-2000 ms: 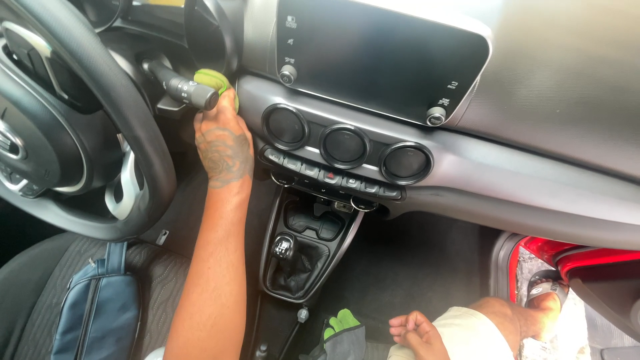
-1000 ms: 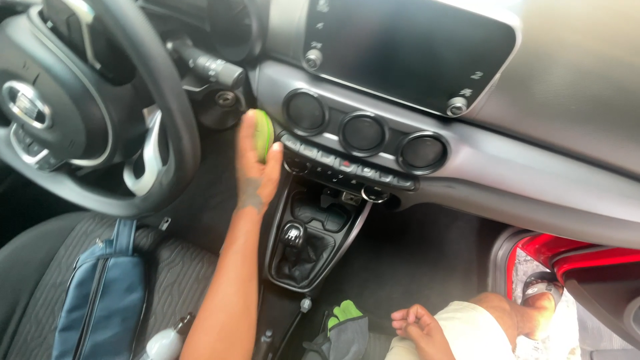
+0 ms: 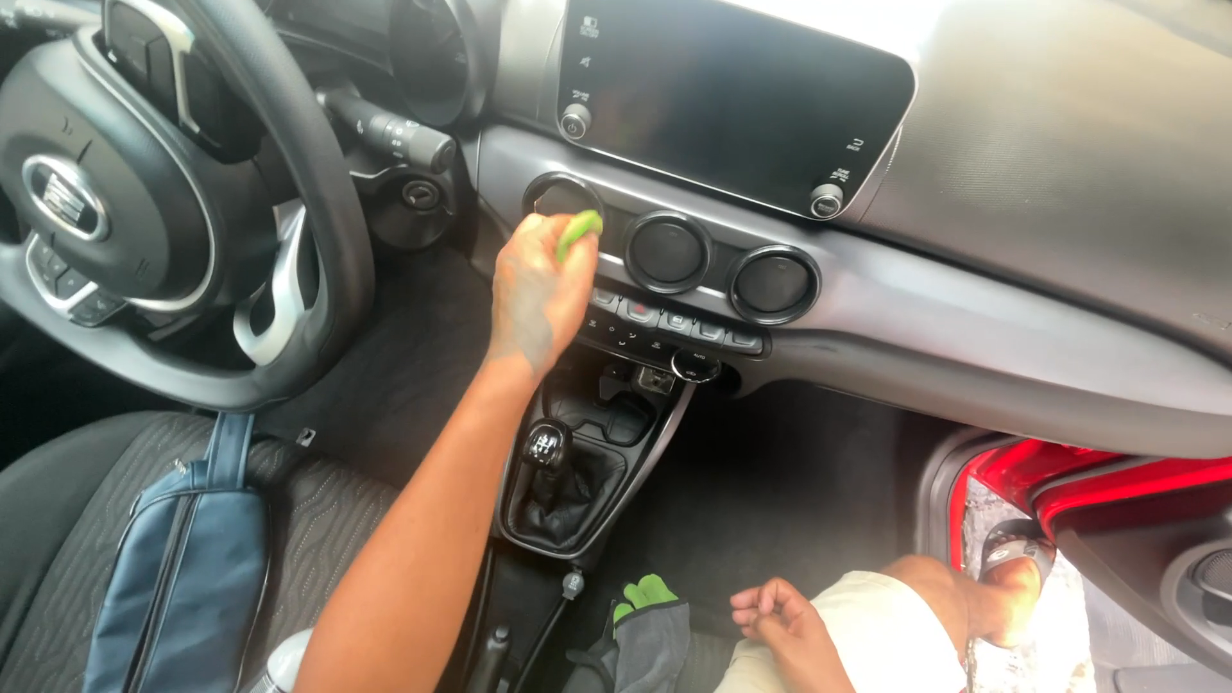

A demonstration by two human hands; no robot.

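My left hand [image 3: 541, 289] pinches a green pad or cloth [image 3: 579, 234] at the left round air vent [image 3: 564, 197] of the dashboard, partly covering that vent. To its right are the middle round vent [image 3: 667, 251] and the right one [image 3: 774, 284], above a row of buttons [image 3: 674, 320]. Beside my thigh, my right hand [image 3: 791, 630] rests with curled fingers and nothing visible in it. Near it lies a grey glove with green fingers [image 3: 652, 630].
The steering wheel [image 3: 342, 212] and wiper stalk [image 3: 409, 141] are at left, the touchscreen [image 3: 731, 96] above. A gear lever [image 3: 547, 445] stands below my left forearm. A blue bag [image 3: 183, 587] lies on the seat beside a bottle [image 3: 284, 662]. The red-edged door [image 3: 1107, 481] stands open.
My left hand has moved from beside the stalk and steering column, rightward to the left vent, with the green pad still in it. My right hand has stayed by my thigh.
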